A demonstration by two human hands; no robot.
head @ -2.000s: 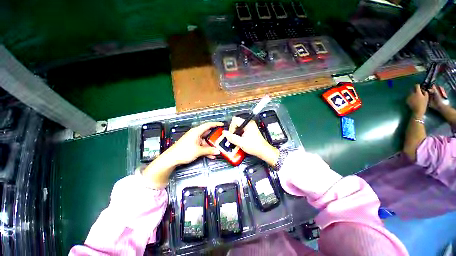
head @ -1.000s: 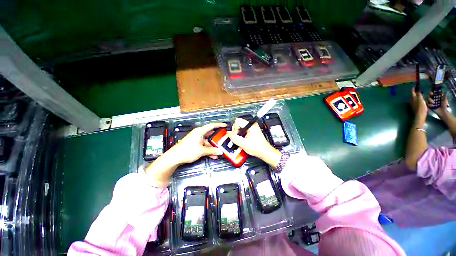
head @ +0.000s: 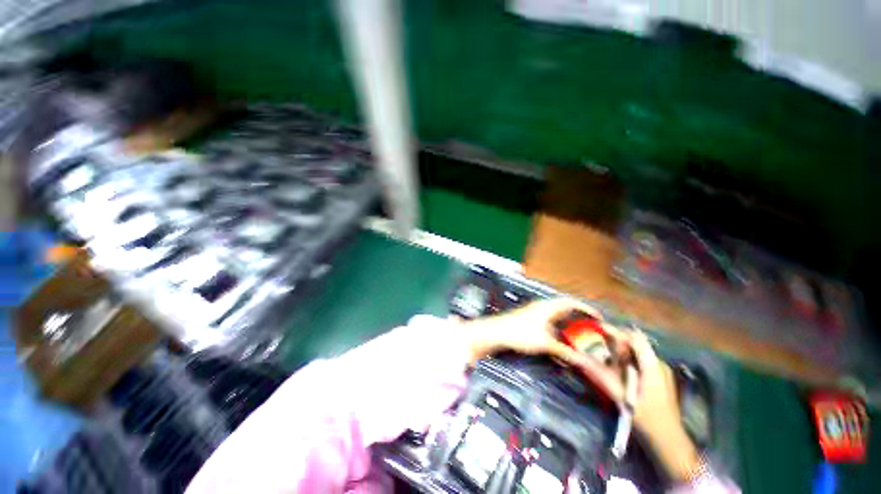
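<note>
The view is strongly blurred. A red phone [head: 584, 335] is held above the clear tray [head: 411, 463]. My left hand [head: 541, 330] grips it from the left. My right hand [head: 649, 381] is at its right side, with a thin pale and dark pen [head: 626, 410] in the fingers, pointing down toward the bottom of the view. Dark phones with pale areas [head: 480, 451] lie in the tray's pockets below and around my hands. Whether the pen touches the phone cannot be told.
A tray stack with many phones [head: 208, 227] stands at the left, beside a pale post [head: 382, 125]. A brown board [head: 570, 253] carries the rear tray [head: 744, 280]. Red phones [head: 840, 426] and a blue packet [head: 825, 479] lie at right. A brown box [head: 82, 333] is at far left.
The view has swung left, so my hands and the tray appear further right and lower. The pen's pale end now points down instead of up. The red phone is still held.
</note>
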